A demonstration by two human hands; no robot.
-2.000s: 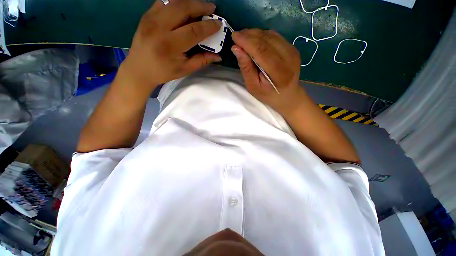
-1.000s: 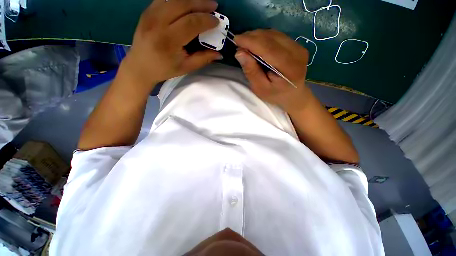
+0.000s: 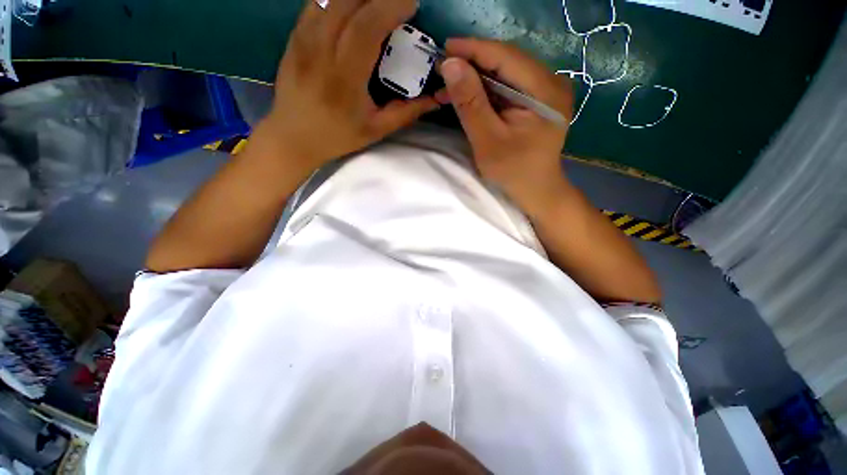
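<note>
My left hand (image 3: 330, 79) holds a dark housing (image 3: 379, 89) at the mat's near edge, close to my body. A white rounded-square piece (image 3: 406, 63) with small dark edge cut-outs lies over the housing. My right hand (image 3: 515, 102) grips silver tweezers (image 3: 520, 96) between thumb and fingers. The tweezer tips are over the white piece's upper right part; whether they touch it I cannot tell. Fingers hide part of the housing.
Several thin white ring outlines (image 3: 647, 107) lie on the green mat (image 3: 715, 111) to the right. A white strip with dark windows (image 3: 734, 11) is at the top right. White sheeting (image 3: 780, 204) hangs at the right. A cardboard box (image 3: 61, 295) is low at the left.
My left hand has shifted slightly right, and its fingers have moved off the white piece, so more of it shows. The white strip at the top right shows more.
</note>
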